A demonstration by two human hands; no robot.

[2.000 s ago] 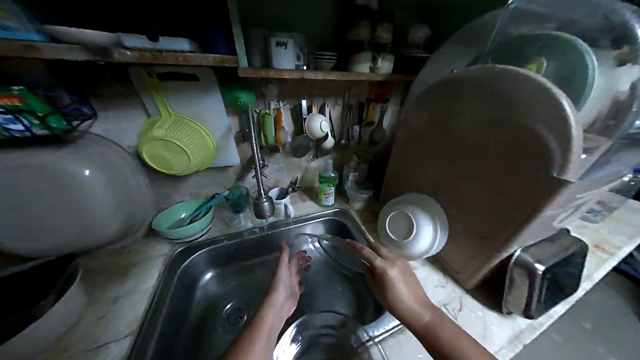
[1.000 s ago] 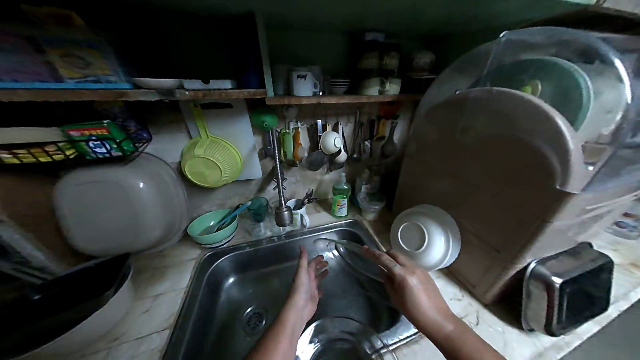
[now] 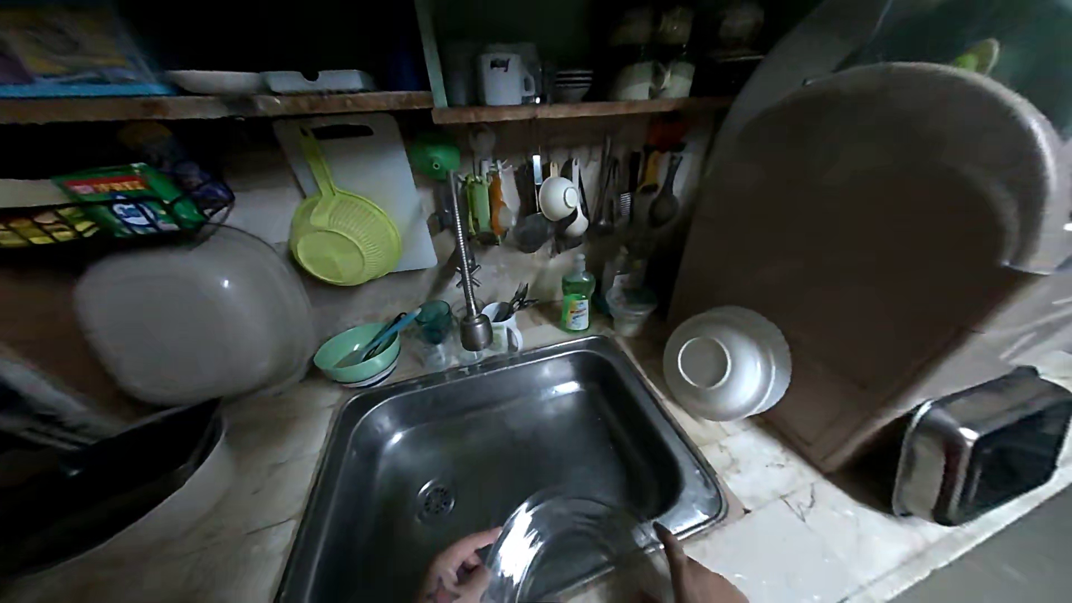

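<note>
A clear, shiny round glass dish or lid (image 3: 569,544) is at the bottom of the view, over the near right part of the steel sink (image 3: 511,444). My left hand (image 3: 459,565) grips its left edge, with the fingers partly cut off by the frame. My right hand (image 3: 691,569) is at its right edge, thumb or finger along the side; the rest is out of view, so its hold is partly hidden. The metal faucet (image 3: 475,327) hangs over the sink's back edge.
White bowls (image 3: 724,360) lean right of the sink, beside a large brown dish cabinet (image 3: 846,251). A steel container (image 3: 980,444) lies at the right. Behind the sink stand a green soap bottle (image 3: 578,295), a cup of cutlery (image 3: 502,327) and a green bowl (image 3: 358,352).
Both hands have moved down toward the bottom of the view, from above the sink basin to the clear dish or lid. The clear item between them earlier is no longer seen there.
</note>
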